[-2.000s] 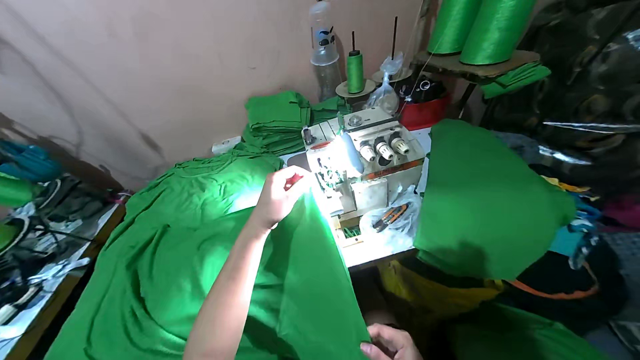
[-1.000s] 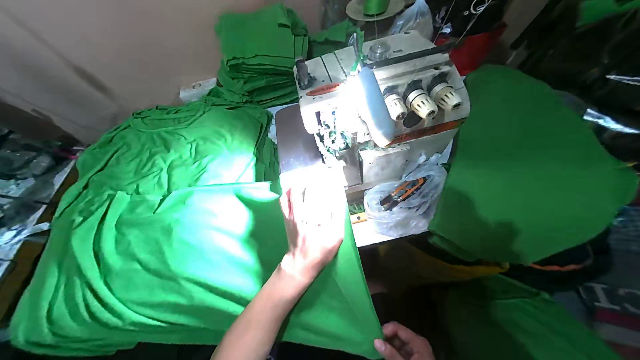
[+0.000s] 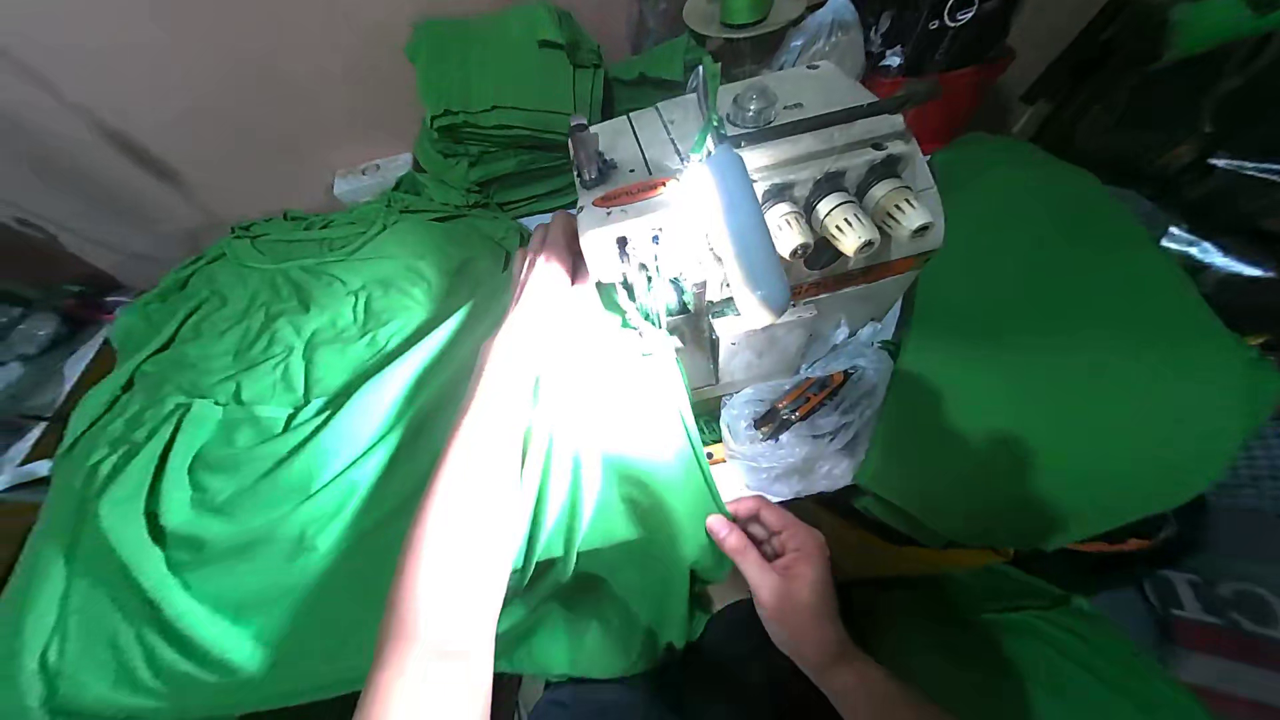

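A white overlock sewing machine stands at the centre top, its lamp glaring over the needle area. Green knit fabric runs from the presser foot toward me, and my right hand pinches its right edge between thumb and fingers. Behind and left of the needle area, my left hand reaches to the machine's left side; glare washes out the cloth nearby, and its fingertips are partly hidden, so its hold cannot be told. More green garments are heaped at the left.
Folded green pieces are stacked behind the machine. A plastic bag with orange-handled thread snips lies at its front right. Green panels hang at the right. Behind stand a thread spool and a red container.
My left hand has moved forward to the machine's left side. The fabric edge now lies at the needle area, and my right hand still holds its near end. The view has moved closer to the machine.
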